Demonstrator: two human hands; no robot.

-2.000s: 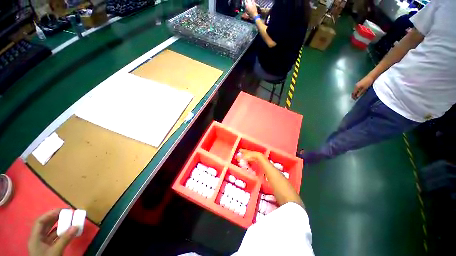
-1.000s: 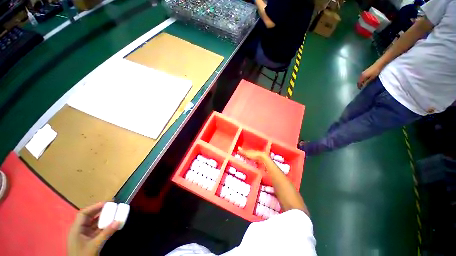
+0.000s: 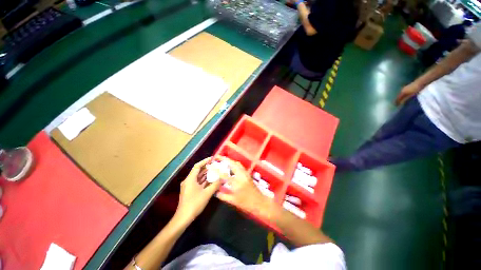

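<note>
My left hand (image 3: 194, 192) and my right hand (image 3: 241, 189) meet over the near left corner of the red divided tray (image 3: 329, 182). Both hold a small cluster of white round units (image 3: 218, 171) between their fingers. The cluster is blurred and partly hidden by the fingers. More white units lie in the tray's cells at the right (image 3: 304, 178) and in the near middle. The far left cell shows no units. The far middle cell shows a row of units along its near side. The near left cell is mostly hidden by my hands.
A red panel (image 3: 298, 113) adjoins the tray. On the bench are a white foam sheet (image 3: 169, 89), brown board (image 3: 129, 145), red mat (image 3: 58, 195), wipes (image 3: 76, 123) and a round dish (image 3: 17, 163). A seated person and a standing person are beyond.
My left hand has moved right from the bench edge to the tray. My right hand has left the far middle cell and joined it at the units. The view has shifted.
</note>
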